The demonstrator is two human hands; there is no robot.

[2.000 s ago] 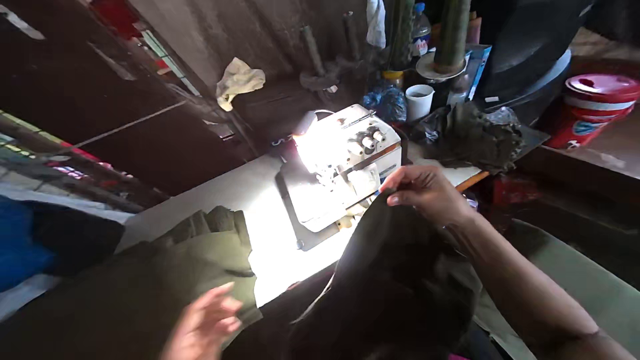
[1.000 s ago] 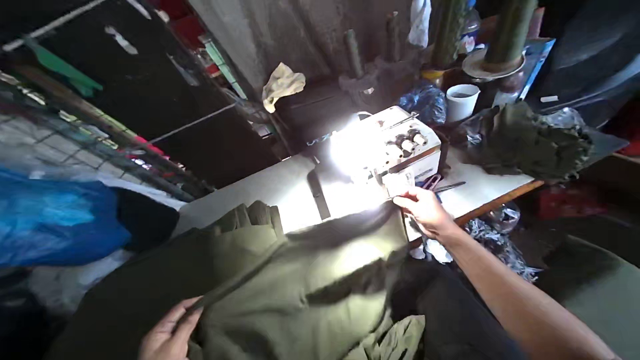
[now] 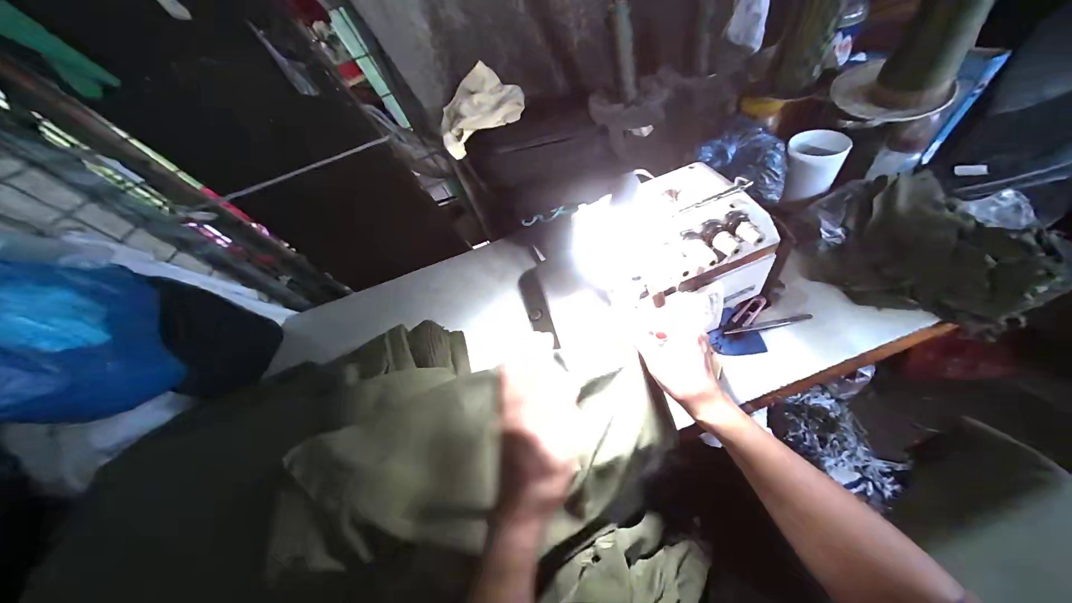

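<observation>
Olive-green fabric (image 3: 402, 452) is spread over the near side of a white sewing table (image 3: 419, 289) and hangs toward me. A white overlock-type sewing machine (image 3: 737, 272) stands behind it, its needle area washed out by a bright lamp (image 3: 615, 239). My right hand (image 3: 682, 360) is at the fabric's edge in front of the machine; glare hides its fingertips. My left hand (image 3: 536, 427), blurred and overexposed, lies over the fabric left of it, and its fingers cannot be made out. Pink-handled snips (image 3: 747, 311) and a dark slim tool (image 3: 769, 325) lie right of the machine.
A white cup (image 3: 816, 163), a blue plastic bag (image 3: 744, 159) and a heap of dark green cloth (image 3: 946, 243) are behind and right of the machine. A blue bag (image 3: 75, 335) sits at the left. Grey scraps (image 3: 837, 444) hang below the table's wooden edge (image 3: 854, 364).
My left hand has moved from the lower left across the fabric toward the machine. The fabric, raised in my right hand two seconds ago, now lies lower at the machine's front.
</observation>
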